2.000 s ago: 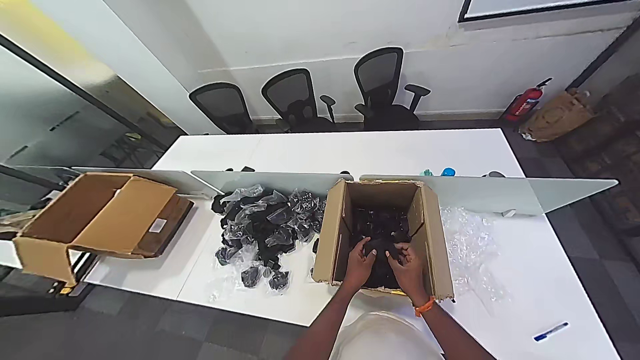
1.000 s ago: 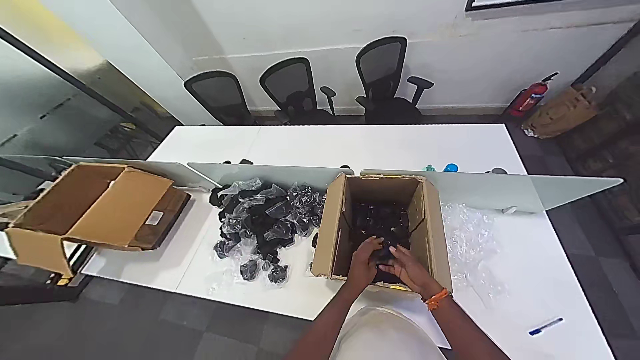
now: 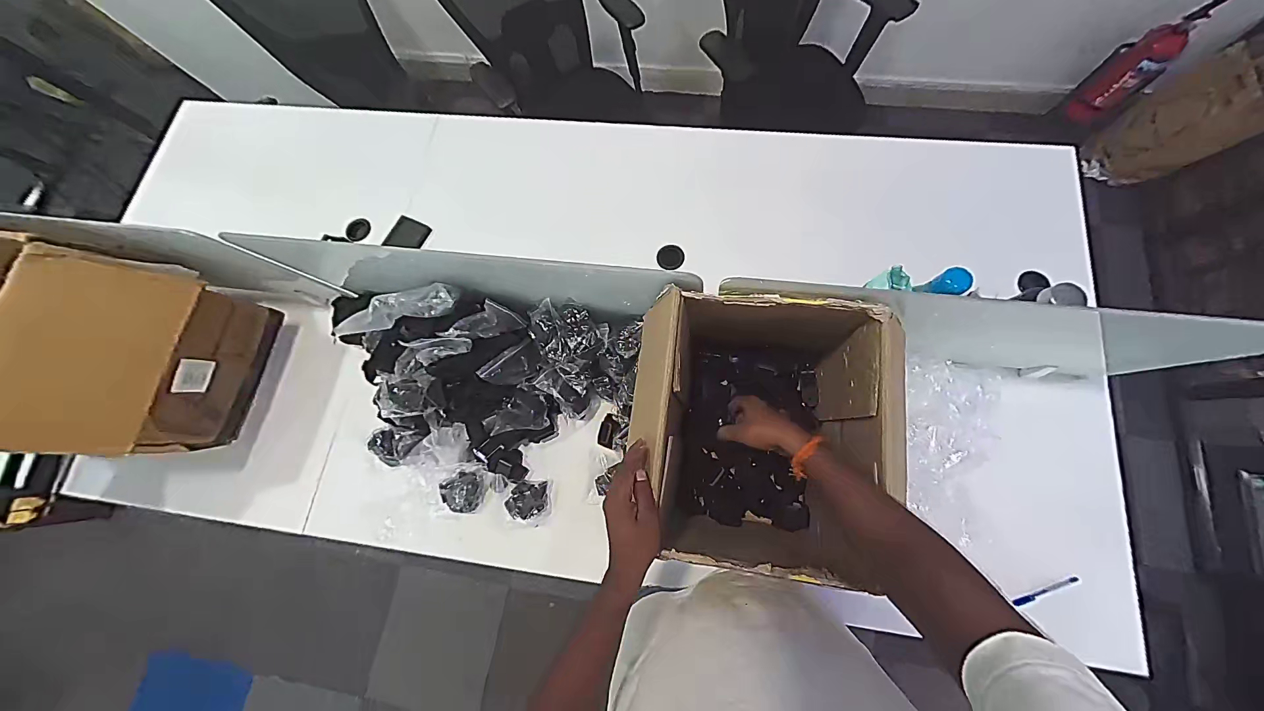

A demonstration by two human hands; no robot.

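An open cardboard box (image 3: 889,444) stands on the white table in front of me, with many small black parts (image 3: 731,484) on its bottom. My right hand (image 3: 765,427), an orange band at its wrist, reaches down inside among these parts; its fingertips are partly hidden, and whether they hold one cannot be told. At the box's left wall, my left hand (image 3: 632,499) grips the cardboard flap near the front corner. Left of the box lies a heap of black items in clear plastic bags (image 3: 474,375).
Another cardboard box (image 3: 99,346) sits at the table's left end. Clear plastic wrap (image 3: 948,425) and a blue pen (image 3: 1045,591) lie on the right. Low glass dividers (image 3: 494,272) cross the table behind the box. A fire extinguisher (image 3: 1136,74) stands beyond.
Both hands were together over the black parts inside the box. My left hand has moved out to the box's left side, while my right hand remains inside. The view has tilted down.
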